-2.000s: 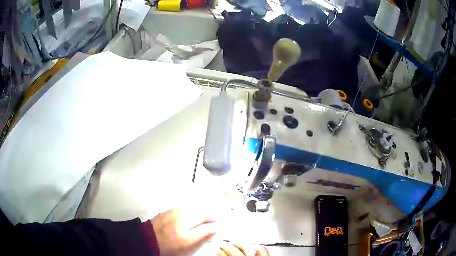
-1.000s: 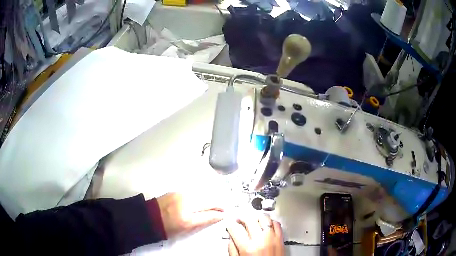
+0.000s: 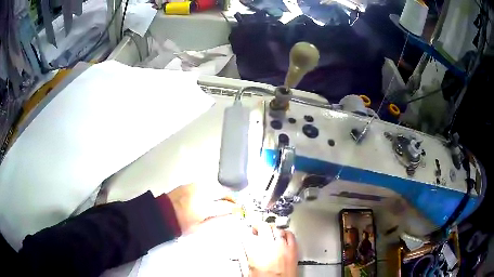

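White fabric (image 3: pixel 189 254) lies under my hands in front of the needle area, partly washed out by bright light. My left hand (image 3: pixel 200 205) rests on it just left of the presser foot (image 3: pixel 271 208), fingers toward the needle. My right hand (image 3: pixel 272 251) lies on the fabric's right edge, just below the presser foot. The fingertips of both hands are blurred by glare, so a grip cannot be made out. The sewing machine (image 3: pixel 363 146) has a white head with a blue stripe. A grey-white lamp bar (image 3: pixel 234 146) hangs at its left end.
A large white fabric pile (image 3: pixel 97 124) lies left of the machine. A smartphone (image 3: pixel 358 243) lies right of my right hand, with a tray of tools (image 3: pixel 400 262) beyond it. Dark fabric (image 3: pixel 319 70) is heaped behind the machine.
Both hands have come up close to the presser foot, with more white fabric showing below my left forearm. The phone screen has changed from orange lettering to a picture. The view has shifted slightly.
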